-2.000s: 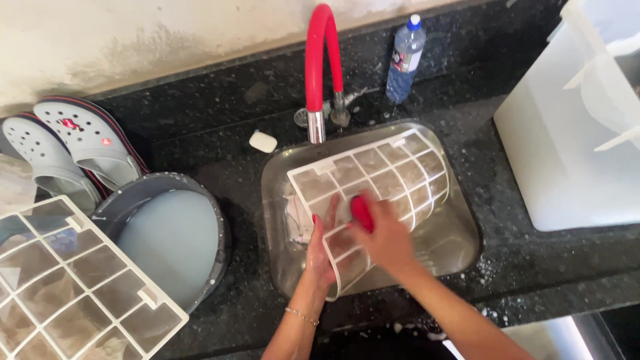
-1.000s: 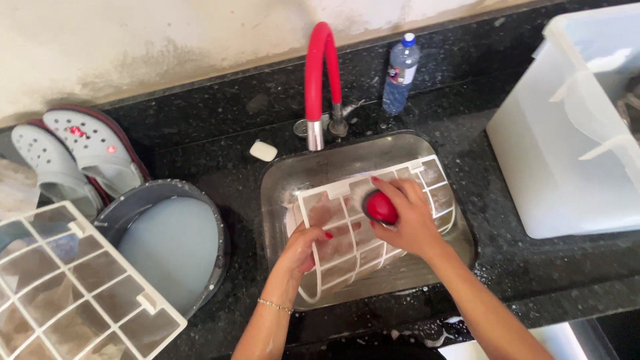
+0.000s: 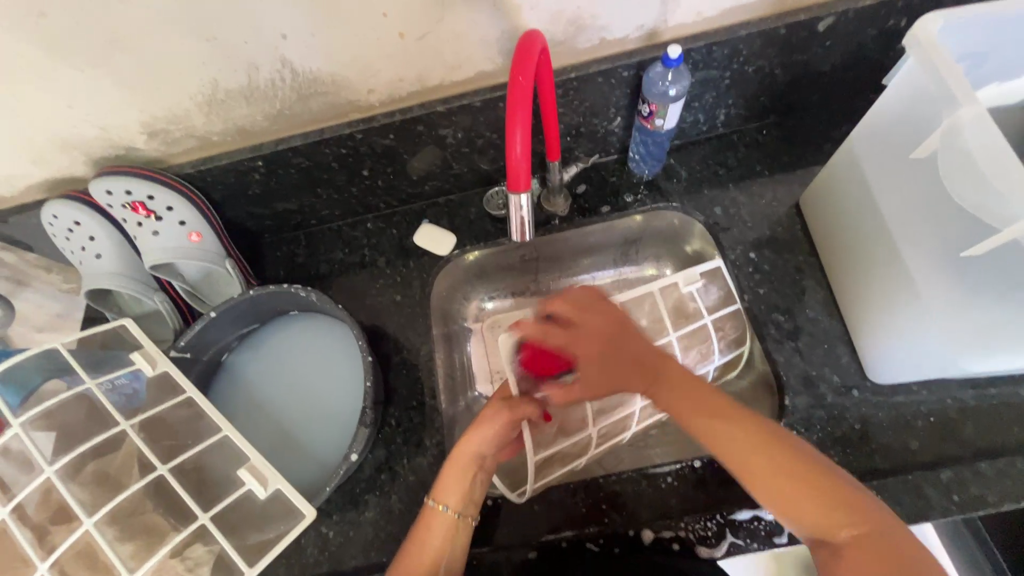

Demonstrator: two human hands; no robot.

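A white plastic-framed mesh filter (image 3: pixel 676 320), curved and gridded, lies tilted in the stainless steel sink (image 3: pixel 480 280). My left hand (image 3: pixel 504 424) grips its near left edge. My right hand (image 3: pixel 600 344), blurred, is closed around a red object (image 3: pixel 544 362), perhaps a scrubbing brush, against the filter's left end. Part of the filter is hidden behind the right hand. A pale flat item (image 3: pixel 484 356) lies beneath the filter in the sink. Above the basin's back edge hangs the metal spout of a red flexible faucet (image 3: pixel 520 120).
A second gridded filter (image 3: pixel 152 440) overlaps a dark bucket of cloudy water (image 3: pixel 288 392) at left. Grey clogs (image 3: pixel 172 232) stand behind it. White soap (image 3: pixel 435 238) and a plastic bottle of blue liquid (image 3: pixel 660 112) are behind the sink; a translucent bin (image 3: pixel 856 240) stands right.
My right hand with the red object has moved left along the filter, to the end near my left hand. The filter's left end sits tilted differently.
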